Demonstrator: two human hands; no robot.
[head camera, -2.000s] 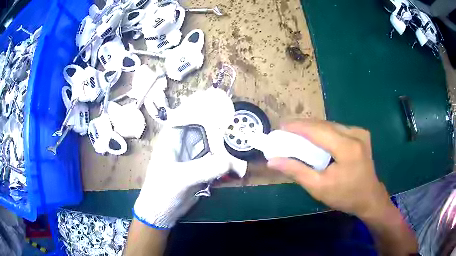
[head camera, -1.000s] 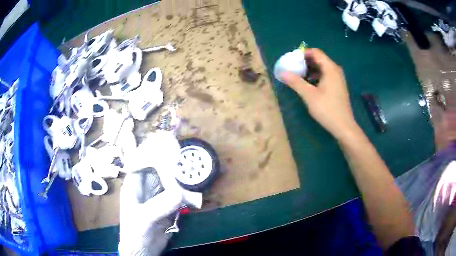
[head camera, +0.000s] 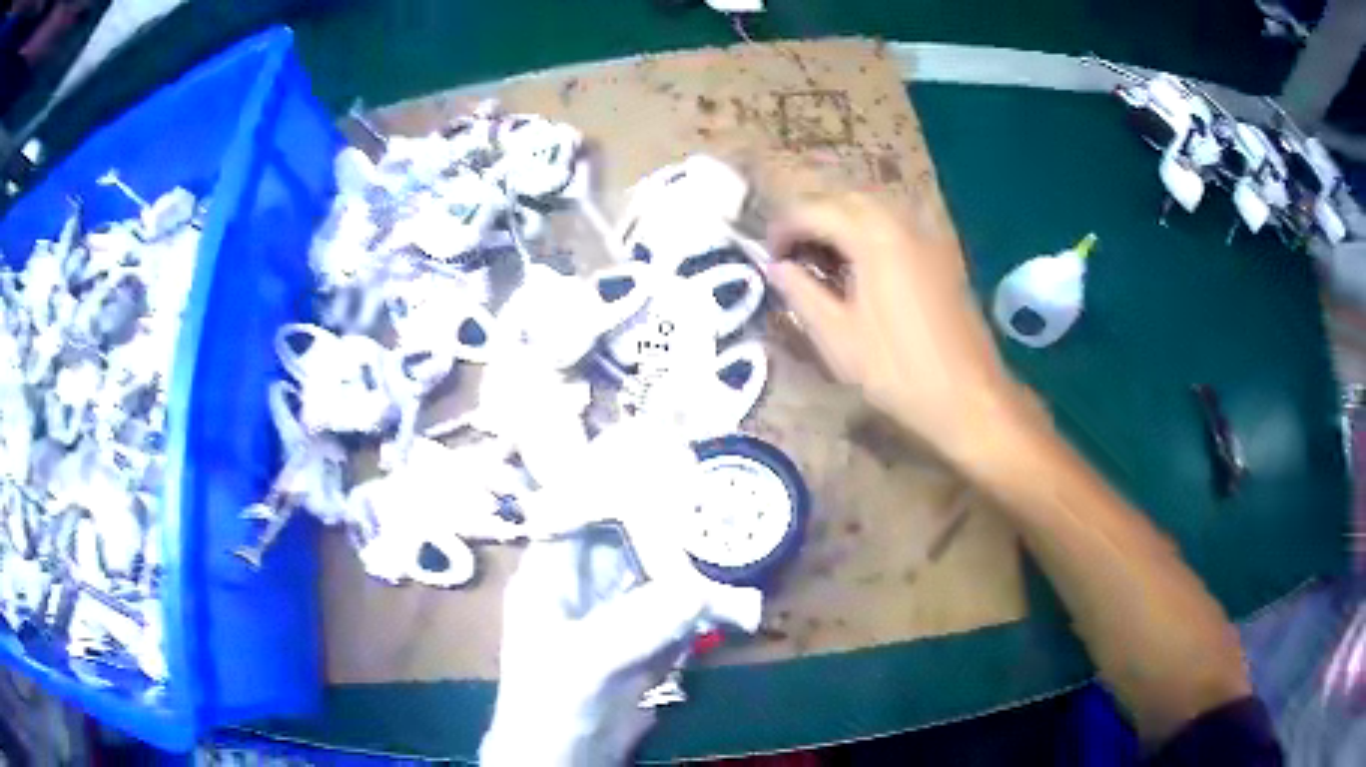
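My left hand (head camera: 577, 659), in a white glove, holds a white motorcycle body (head camera: 629, 487) low over the board. A wheel with a black tyre (head camera: 739, 513) is on its right side, and a red spot (head camera: 707, 641) shows near my fingers. My bare right hand (head camera: 861, 300) is beyond the wheel, its fingertips closed on the thin stem of a white front-end piece (head camera: 686, 202). The fingertips are blurred. The squeeze bottle (head camera: 1041, 297) with a yellow-green tip lies on the green surface to the right.
White front-end pieces (head camera: 352, 382) are heaped on the stained tan board (head camera: 899, 577). A blue crate (head camera: 247, 450) full of white parts stands at the left. A dark tool (head camera: 1221, 439) lies at the right. Assembled white units (head camera: 1251, 158) are at the far right.
My right hand has let go of the bottle, now resting on the green surface, and taken a front-end piece by its stem. My left hand still holds the body. The view has shifted.
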